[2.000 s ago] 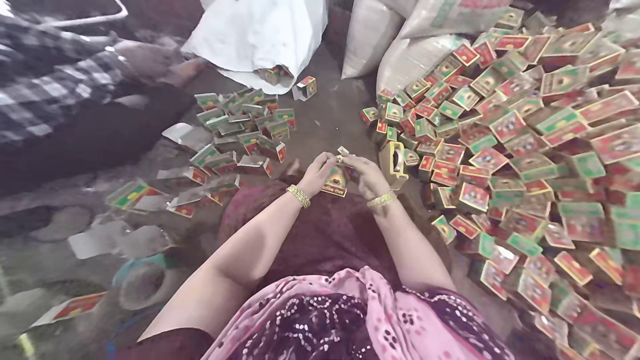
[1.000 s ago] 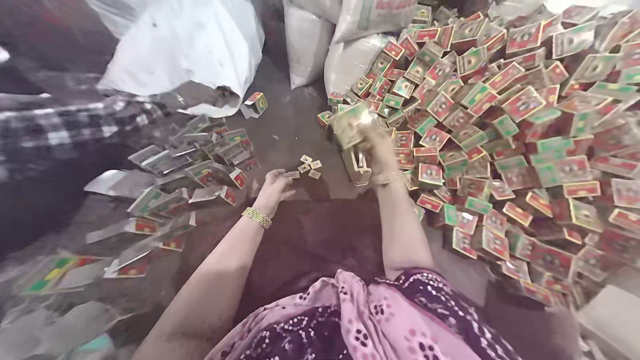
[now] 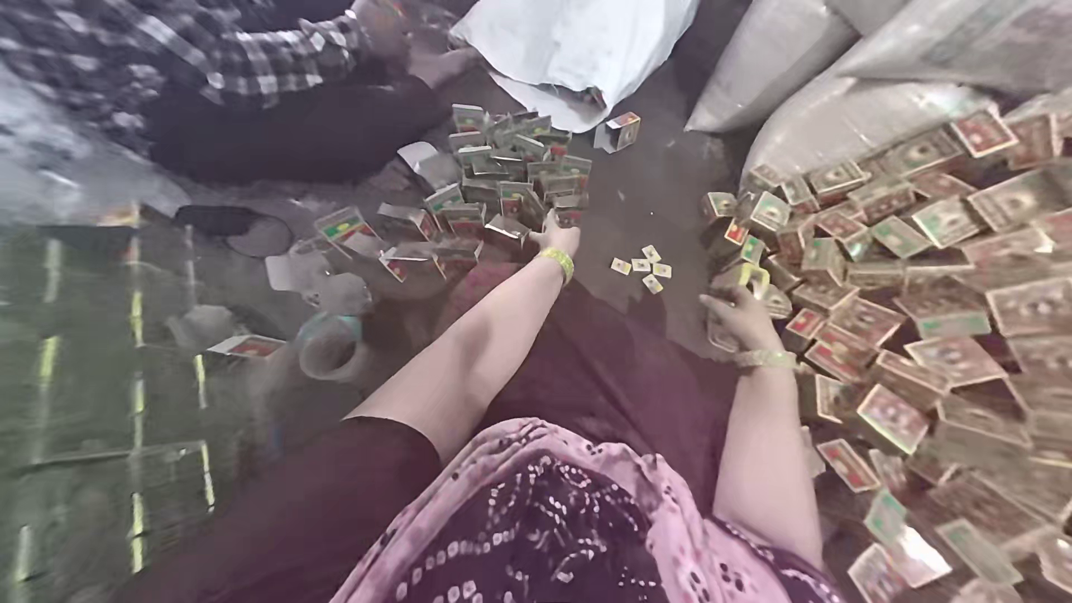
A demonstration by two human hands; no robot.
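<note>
My left hand reaches to the near edge of a cluster of small printed cardboard boxes standing on the floor; its fingertips touch or nearly touch one, and whether they grip it is unclear. My right hand is beside a yellow ring-like item at the left edge of a large heap of printed boxes; its fingers are spread, partly over a small object whose kind is unclear. Several small printed cards or packets lie on the floor between my hands.
A white sack lies at the top, with one box near it. Filled sacks stand behind the heap. Another person in a checked sleeve sits at upper left. Loose boxes and a round container are on the left.
My left hand has moved from beside the small cards to the box cluster. My right hand has let go of the printed box it held one second ago. The view has shifted left.
</note>
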